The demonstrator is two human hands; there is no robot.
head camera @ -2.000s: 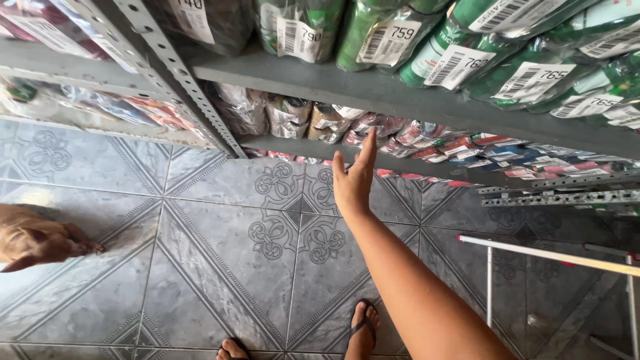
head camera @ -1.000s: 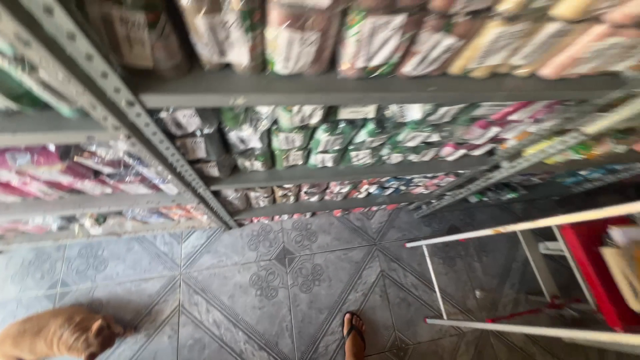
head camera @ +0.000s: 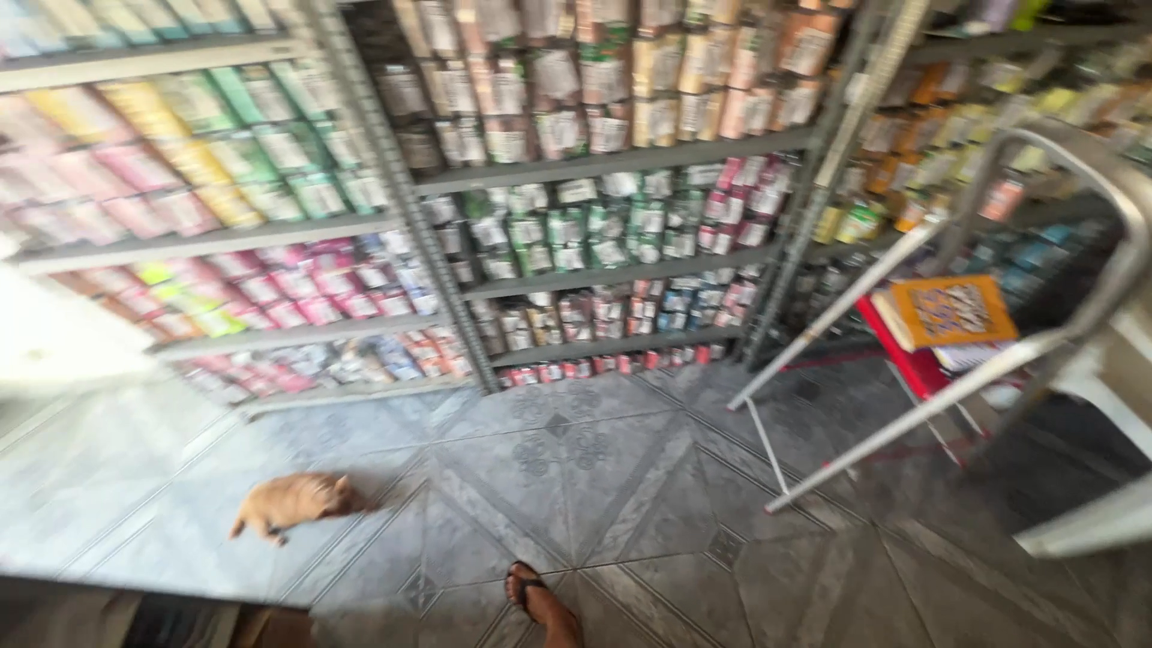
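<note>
Neither of my hands shows in the head view now. Metal shelves [head camera: 621, 166] stand ahead, filled with rows of plastic-wrapped packs in many colours; the green packs [head camera: 567, 236] are on a middle level and beige ones [head camera: 657, 117] above them. Pink packs [head camera: 297, 292] fill the left unit. The labels on the packs are blurred. My foot in a dark flip-flop [head camera: 531, 589] is on the tiled floor at the bottom of the view.
A tan dog [head camera: 292, 502] is on the floor at the left. To the right stands a metal stepladder [head camera: 918, 423] with an orange book [head camera: 954, 310] on its red step. A white plastic chair [head camera: 1093, 504] is at the right edge. A dark edge [head camera: 135, 612] crosses the lower left.
My raised hand, in front of the lower shelves two seconds ago, has left the view. The view has swung to show more shelving and the whole dog.
</note>
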